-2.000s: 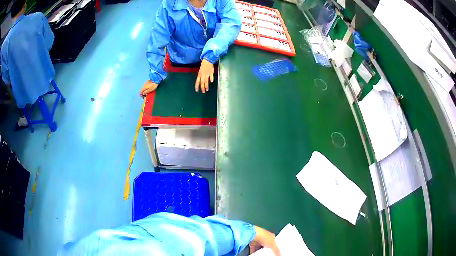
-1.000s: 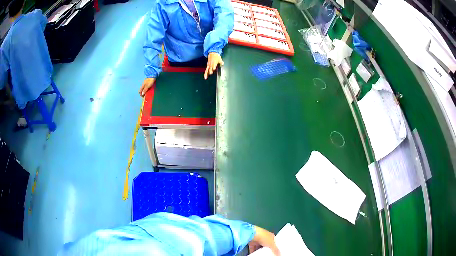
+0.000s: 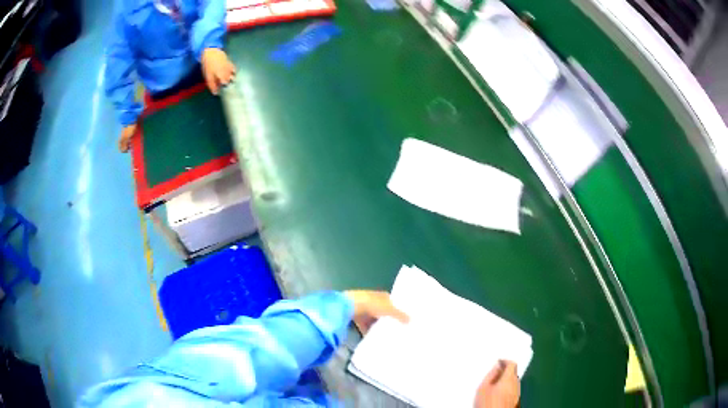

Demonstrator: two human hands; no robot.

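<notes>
A pile of white sheets (image 3: 443,343) lies at the near part of the green bench, its lower left corner over the bench's metal edge. My left hand (image 3: 378,309) holds the pile's left edge, with part of the hand hidden by the sheets. My right hand (image 3: 499,388) holds the pile at its lower right, its lower part cut off by the picture's bottom edge. A folded white piece (image 3: 455,186) lies apart, farther up the bench, with a small tab at its right end.
A person in a blue smock (image 3: 164,48) stands beyond a red-edged cart (image 3: 187,135). A blue plastic stool (image 3: 219,291) is beside the bench. A red tray (image 3: 279,11) and a blue perforated piece (image 3: 306,43) lie farther up. Posted papers (image 3: 571,127) hang along the bench back.
The view has turned and shifted toward the near bench. The white sheets now show more fully, and my right hand has come into view on them. My left hand stays at their left edge.
</notes>
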